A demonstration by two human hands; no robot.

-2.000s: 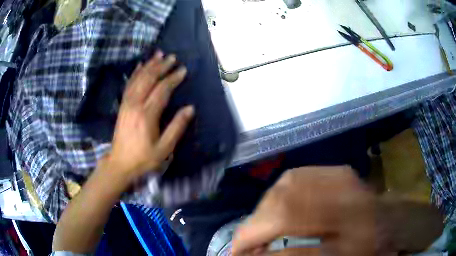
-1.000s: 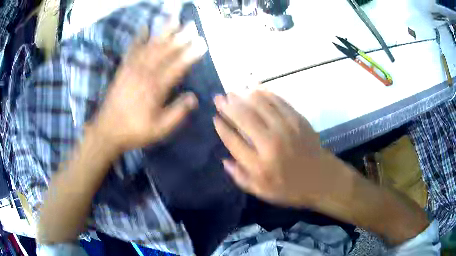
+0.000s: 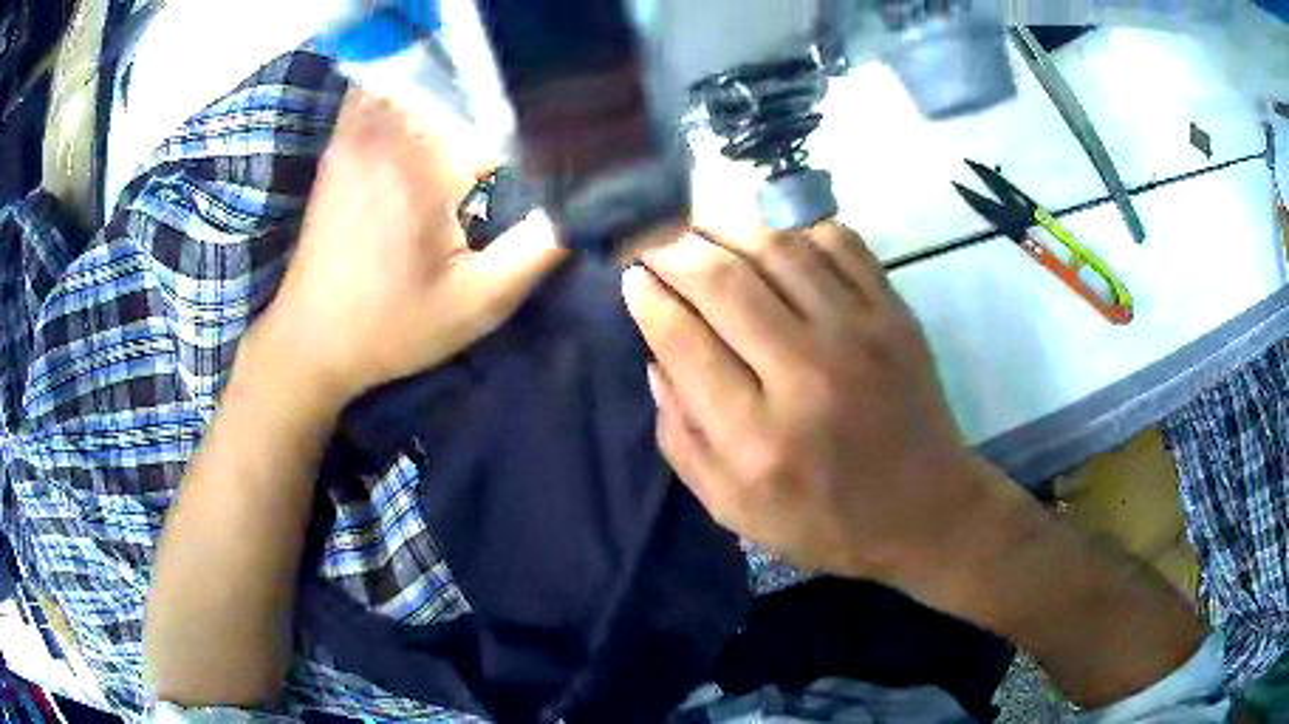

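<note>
A dark fabric piece lies under both hands and hangs down towards the wearer. Blue, white and dark plaid fabric is bunched at the left and shows beneath the dark cloth. The sewing machine head is above the hands, blurred. My left hand rests at the left of the machine head, thumb pointing towards it. My right hand lies over the right edge of the dark cloth, fingertips close under the machine head. The needle area is hidden behind the head and fingers.
Thread snips with orange and yellow-green handles lie on the white table at the right. A long grey metal strip lies beside them. More plaid fabric hangs at the far right, near brown cardboard.
The machine head has come into view at the top. Both hands and the dark cloth are now at it. The right hand came up from the lower right onto the cloth.
</note>
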